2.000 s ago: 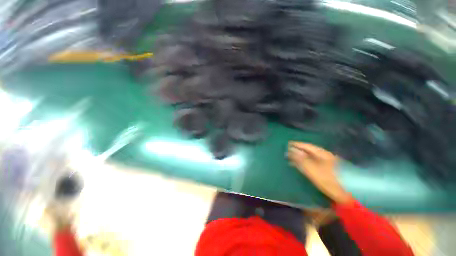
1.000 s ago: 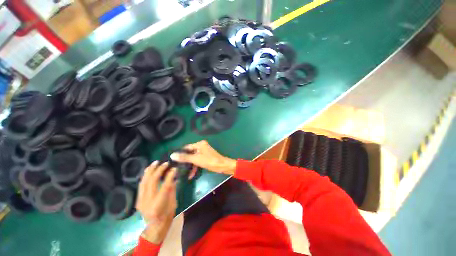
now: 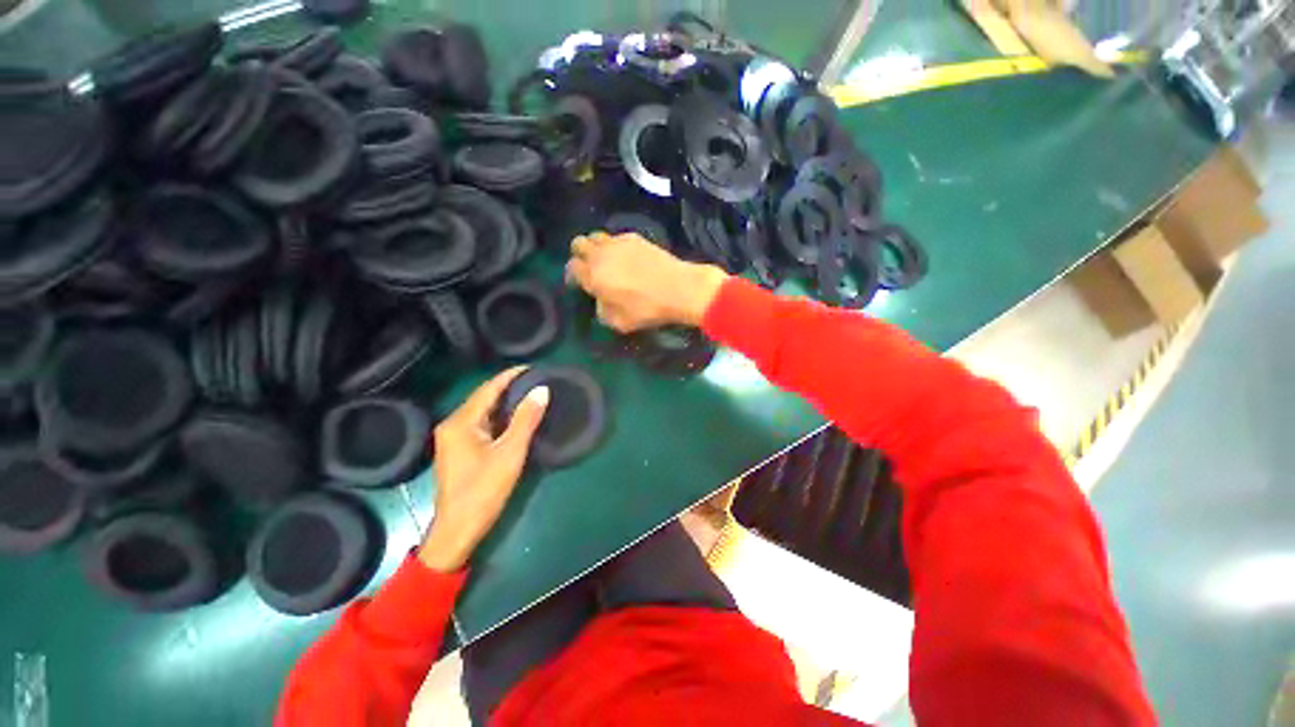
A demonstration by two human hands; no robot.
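Observation:
My left hand [image 3: 483, 452] holds a round black ear cushion [image 3: 571, 415] just above the green bench, its thumb on the near face and the cushion's flat dark centre showing. My right hand [image 3: 625, 284] is at the near left side of the pile of mounting rings [image 3: 727, 149], fingers bent down over black rings. Its fingertips are partly hidden, so I cannot tell whether it grips a ring. A big heap of ear cushions [image 3: 288, 146] lies to the left of both hands.
The green bench [image 3: 980, 234] has its front edge running diagonally below my hands. An open carton of black ribbed ear pads [image 3: 831, 504] is below that edge, partly behind my right arm. Brown cardboard boxes [image 3: 1200, 234] and hazard tape [image 3: 1136, 391] are at the right.
My hands were together over a dark piece; now they are apart. My left hand holds the cushion, and my right hand has moved up to the rings. The view has shifted.

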